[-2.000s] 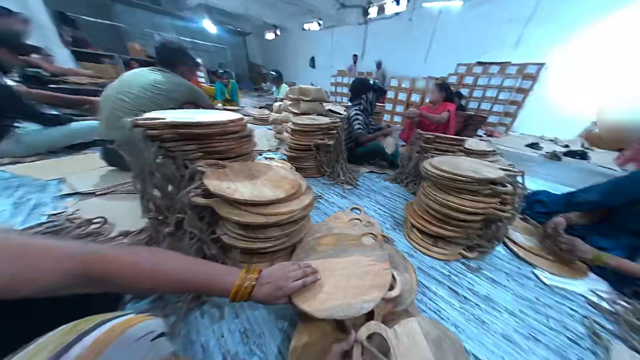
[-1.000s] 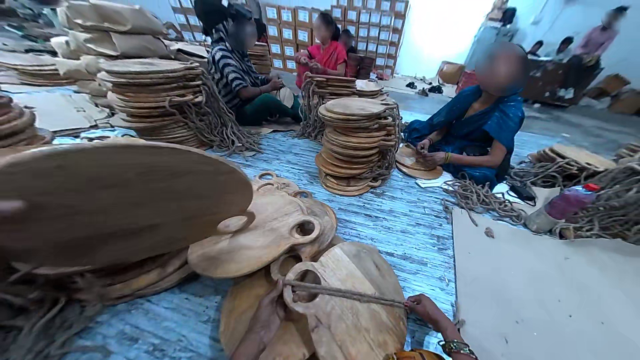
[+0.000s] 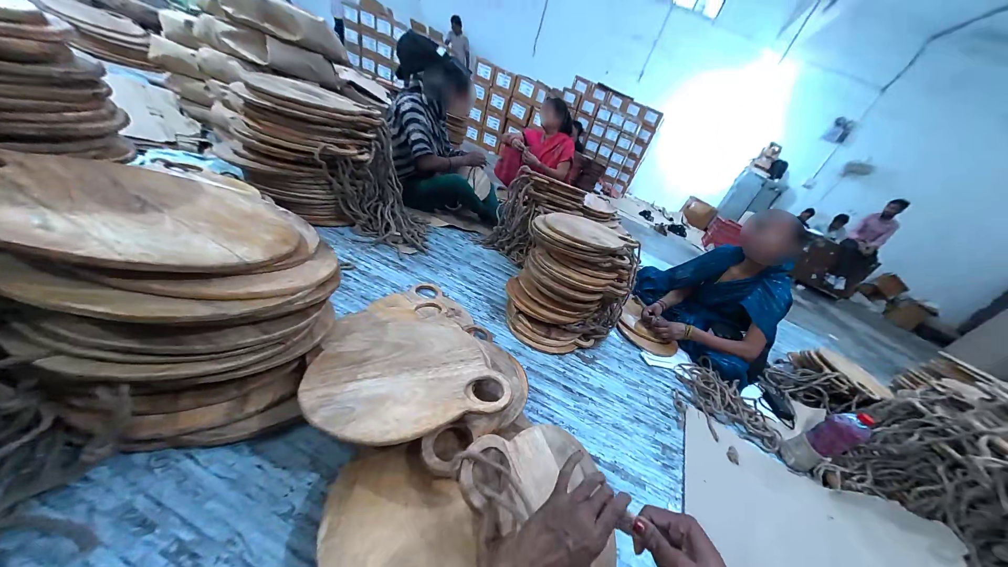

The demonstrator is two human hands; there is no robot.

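At the lower centre, my left hand (image 3: 563, 516) lies over a round wooden board (image 3: 543, 465) with a ring handle. A cord (image 3: 496, 484) loops at that handle, and part of it runs to my fingers. Close at its right, my right hand (image 3: 673, 539) pinches the cord's end, the two hands nearly touching. Another wooden board (image 3: 394, 378), its handle hole facing right, rests on more boards just beyond. A further board (image 3: 394, 512) lies beneath at the lower left.
A tall stack of boards (image 3: 157, 315) stands at left, another stack (image 3: 571, 276) ahead. A person in blue (image 3: 720, 307) sits at right, handling boards. Cardboard (image 3: 787, 496), a bottle (image 3: 831, 441) and a heap of cords (image 3: 937, 457) lie at right. Two more seated people are farther off.
A board held up at the left a second ago now lies on the left stack. The cord, stretched straight between the hands before, now loops at the handle. My hands have come together.
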